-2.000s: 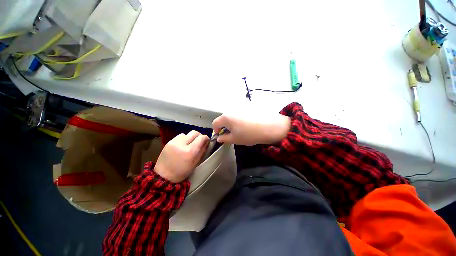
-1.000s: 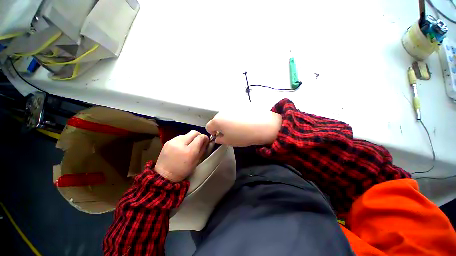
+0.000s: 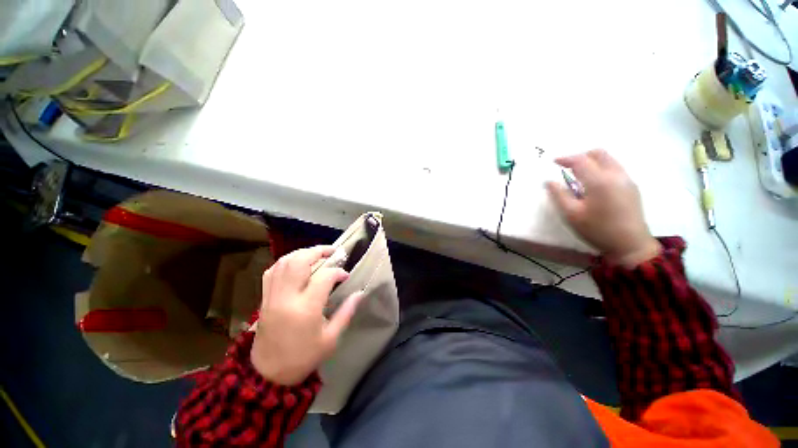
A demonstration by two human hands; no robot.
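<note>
A beige bag body [image 3: 372, 302] stands on the lap with its mouth up and partly open. My left hand [image 3: 302, 315] grips its near edge, fingers at the mouth. My right hand [image 3: 604, 206] is over the white table to the right, away from the bag. A small silvery tool, likely the thread snips [image 3: 571, 182], shows at its fingers. The green-handled awl [image 3: 502, 147] lies on the table left of my right hand, with a black cord running to the table edge.
The cardboard bin [image 3: 131, 350] with red tape stands left of the knees. Stacked bag bodies [image 3: 188, 52] with yellow strips lie at the far left of the white table [image 3: 367, 87]. The tool pot [image 3: 710, 98] and a corded yellow-handled tool [image 3: 704, 179] are at the right.
My right hand has left the bag and moved right over the table with the small silvery tool. My left hand has opened somewhat on the bag's edge. The black cord now trails toward the table edge.
</note>
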